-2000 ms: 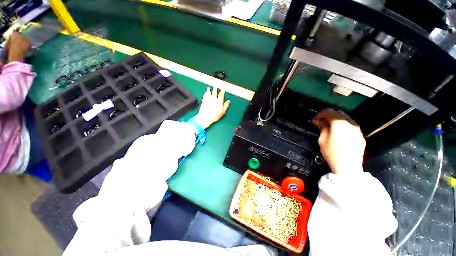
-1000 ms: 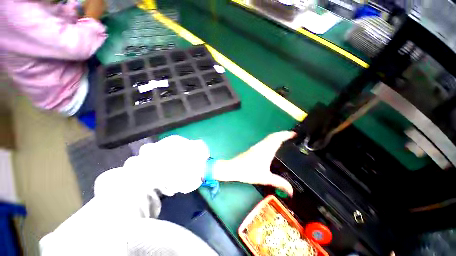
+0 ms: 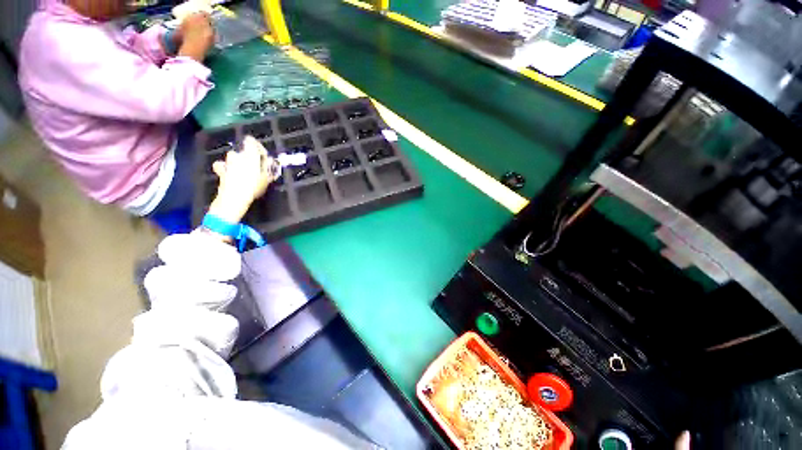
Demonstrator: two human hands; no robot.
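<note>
My left hand [image 3: 242, 176], with a blue wrist band, is over the left part of the black foam compartment tray [image 3: 352, 200]. Its fingers reach into a compartment beside a shiny round part [image 3: 275, 168]; whether they grip it cannot be told. Several round black parts sit in other compartments. Only a fingertip of my right hand [image 3: 683, 441] shows at the bottom edge, right of the press buttons. The red tray [image 3: 428, 387] of small gold-tan metal parts stands before the black press [image 3: 563, 303]. The area under the press head is dark, its content unclear.
A person in a pink sleeve [image 3: 114, 97] works at the far left, near clear blister trays [image 3: 281, 79]. A round black part [image 3: 513, 180] lies on the green conveyor [image 3: 466, 123] beyond its white strip. The red knob [image 3: 550, 392] and green buttons [image 3: 486, 323] are on the press front.
My left hand has moved left from the press front to the foam tray. My right hand has left the press area and is almost out of view. The view has turned left.
</note>
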